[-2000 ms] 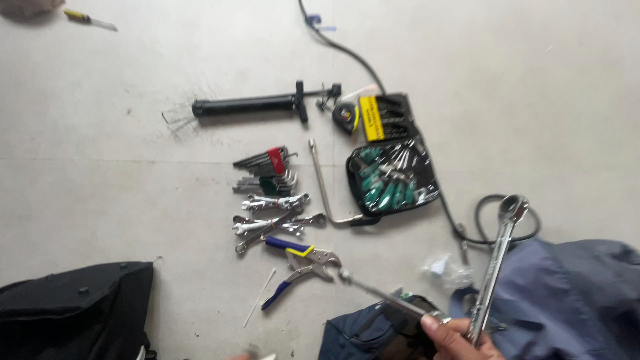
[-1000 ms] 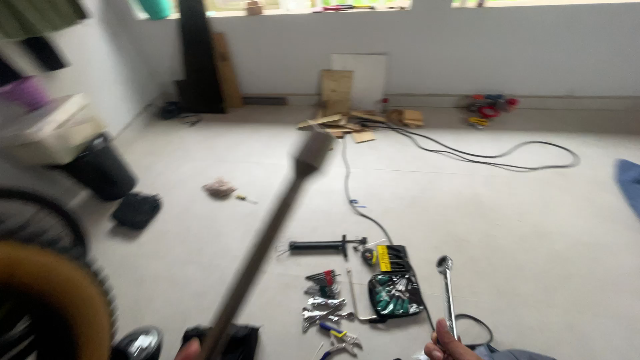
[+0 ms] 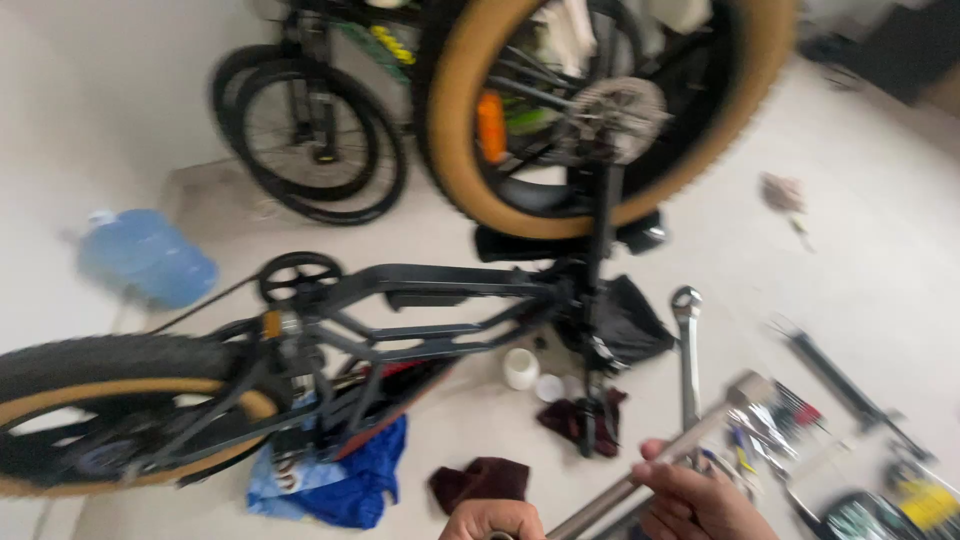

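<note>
My left hand [image 3: 491,520] is closed at the bottom centre around the near end of a long metal socket wrench [image 3: 630,484], whose socket head points up and to the right. My right hand [image 3: 694,487], to its right, pinches the shaft of that wrench and also has a chrome ratcheting ring spanner [image 3: 687,352] standing upright in it. Beyond my hands, a dark bicycle frame [image 3: 435,281] rests upside down, with a tan-walled fat front tyre [image 3: 457,150] at the top and a matching rear tyre [image 3: 135,386] at the left. The picture is blurred.
Right of my hands lie a black pump [image 3: 836,379], a red-held hex key set [image 3: 806,412], spanners and a pouch of green-handled tools [image 3: 855,517]. Dark cloths [image 3: 480,480], a blue bag [image 3: 360,487] and a white jar [image 3: 520,368] lie by the bicycle. A water jug [image 3: 150,255] stands left.
The view has swung left to the bicycle. The long wrench and the ring spanner, apart a second ago, now cross, and my right hand has come to the long wrench's shaft.
</note>
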